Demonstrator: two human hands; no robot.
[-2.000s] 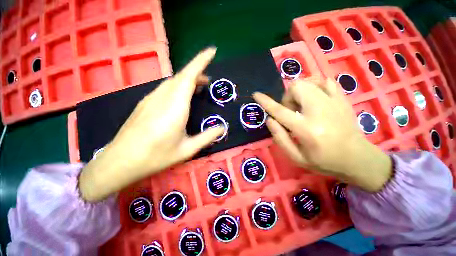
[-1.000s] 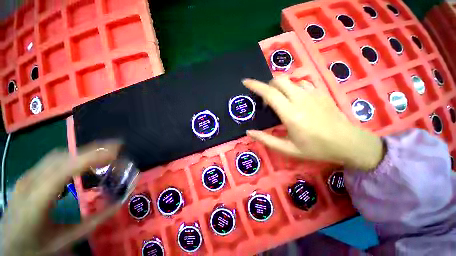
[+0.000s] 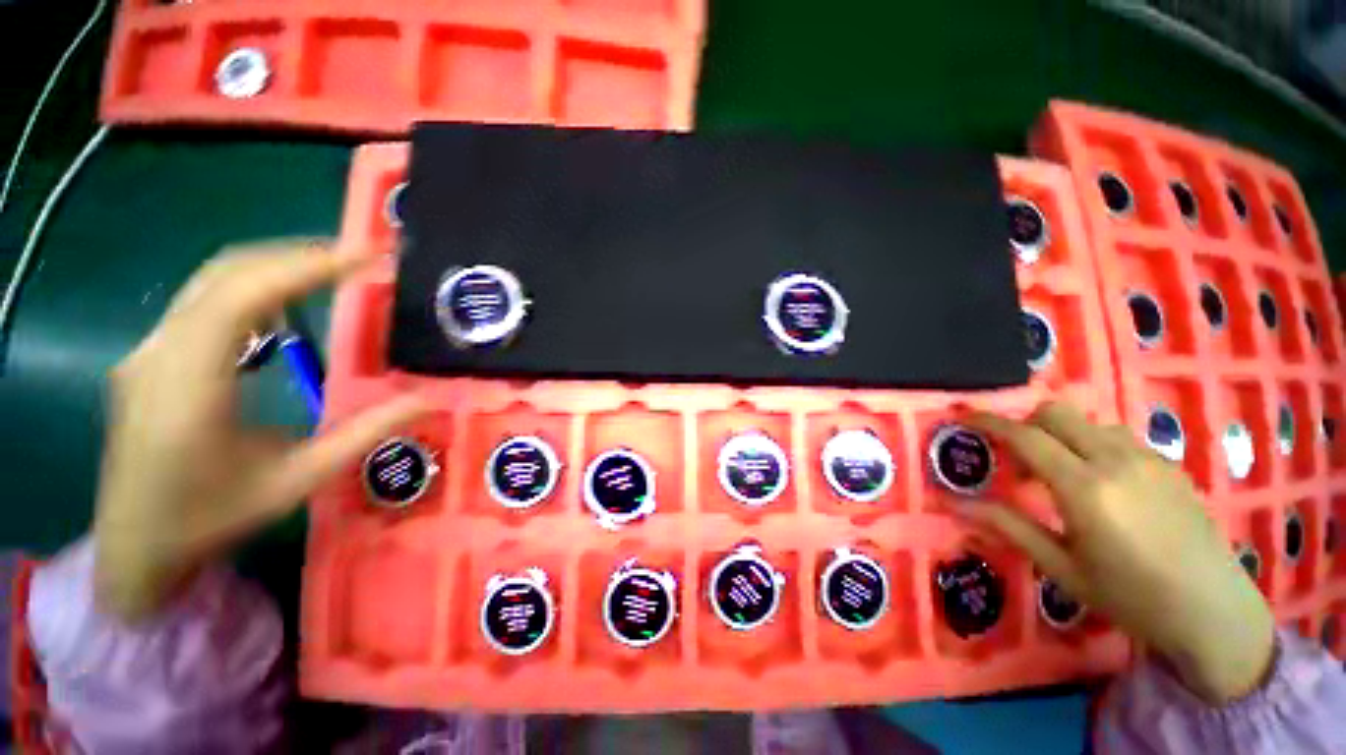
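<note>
My left hand (image 3: 222,428), blurred, is open, its thumb tip just above a lit round smartwatch unit (image 3: 397,472) in the main foam tray (image 3: 387,627). My right hand (image 3: 1115,538) has its finger and thumb at opposite edges of another unit (image 3: 964,459) in an upper-row pocket. The black pad (image 3: 635,221) lies across the tray's upper part. One unit (image 3: 480,305) is on the pad's left part and another (image 3: 805,313) is right of centre. Lit units fill several pockets; a dark-cased unit (image 3: 970,595) sits in the lower row.
A foam tray at the upper left (image 3: 332,106) holds a silver unit. Another tray at the right (image 3: 1166,258) holds many dark-faced units. A blue pen (image 3: 301,369) and a small shiny item lie beside the main tray. Pale cables (image 3: 52,207) run at the far left.
The view has shifted and levelled. My right hand has moved from the pad to the tray, where a unit now sits in a formerly empty pocket. My left hand holds no unit now.
</note>
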